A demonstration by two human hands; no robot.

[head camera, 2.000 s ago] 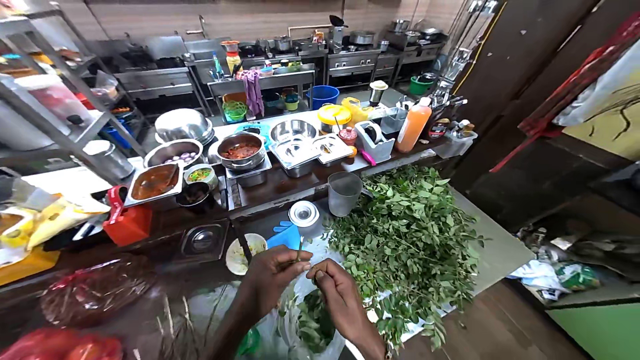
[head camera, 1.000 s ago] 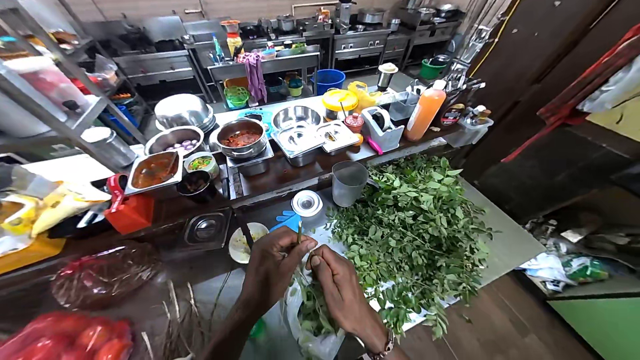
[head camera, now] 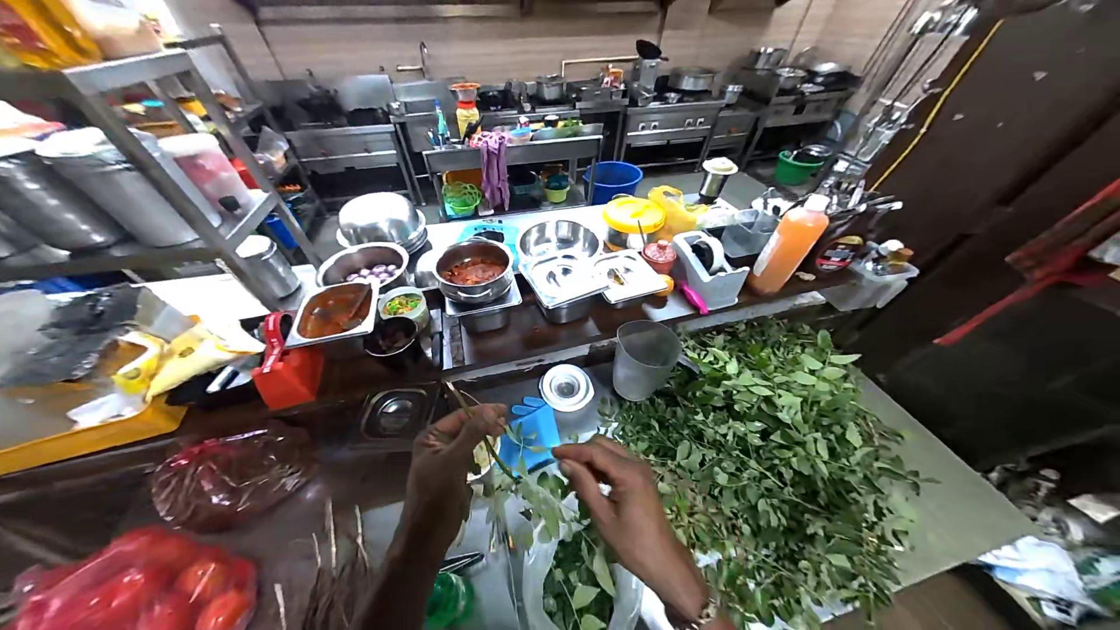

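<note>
My left hand (head camera: pixel 451 464) is closed on the stem of a leafy sprig (head camera: pixel 516 486), whose bare end sticks up past the fingers. My right hand (head camera: pixel 617 490) is just right of the sprig, thumb and forefinger nearly together; whether they pinch a leaf cannot be told. Below both hands a clear plastic bag (head camera: pixel 628 595) stands with loose green leaves (head camera: pixel 577 582) inside. A large heap of leafy branches (head camera: pixel 779 446) lies to the right. Bare stripped stems (head camera: pixel 337 569) lie at the lower left. A blue glove (head camera: pixel 531 437) is partly hidden behind the sprig.
A grey plastic jug (head camera: pixel 646 360) and a round metal-lidded container (head camera: pixel 567 389) stand beyond my hands. Red bagged tomatoes (head camera: pixel 140 582) lie at the lower left. Pots and steel pans (head camera: pixel 473 271) line the raised counter, with an orange bottle (head camera: pixel 790 245) at its right.
My hands have moved apart from their near-touching position. The leafy sprig now shows between them, its stem in my left hand.
</note>
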